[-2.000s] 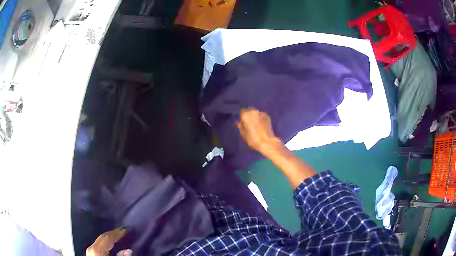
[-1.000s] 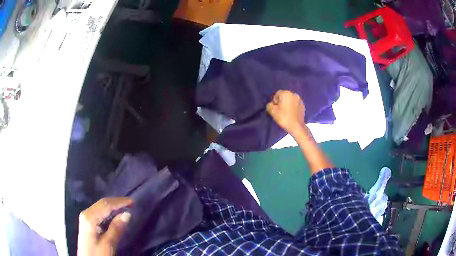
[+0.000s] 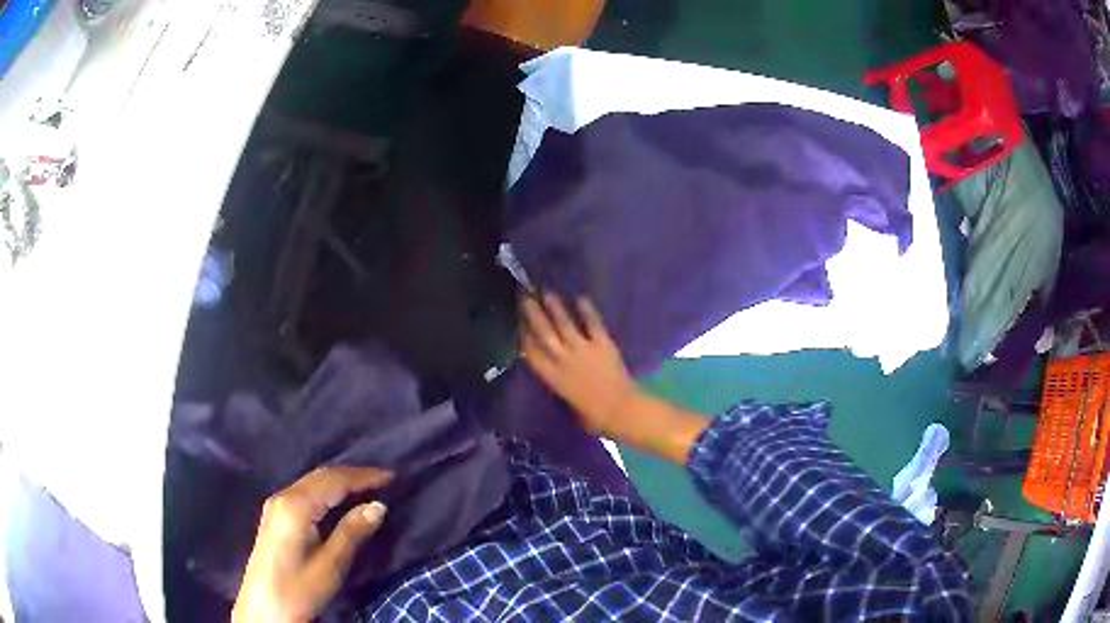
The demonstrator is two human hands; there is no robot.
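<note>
Dark purple cut pieces [image 3: 706, 219] lie spread on white sheets [image 3: 907, 329] in front of me. My right hand [image 3: 572, 359] lies palm down at the near left edge of this cloth, fingers spread. A purple cloth piece [image 3: 548, 420] continues below it towards my lap. Another bunched purple cloth [image 3: 426, 487] lies over my lap at the lower left. My left hand [image 3: 319, 529] is at this cloth, thumb and fingers apart with a gap between them. No grip on the cloth shows. The bottom edge cuts off the left wrist.
The white machine table [image 3: 110, 365] runs down the left side. Dark stand parts [image 3: 310, 231] show beyond its edge. A red stool [image 3: 962, 110], a greenish cloth bundle [image 3: 1010, 256] and an orange crate [image 3: 1066, 438] stand at the right. An orange-brown box [image 3: 536, 18] is at the top.
My right hand has opened from a closed shape and moved left and nearer. The folded-back near left part of the cloth lies spread again. My left thumb and fingers have moved apart.
</note>
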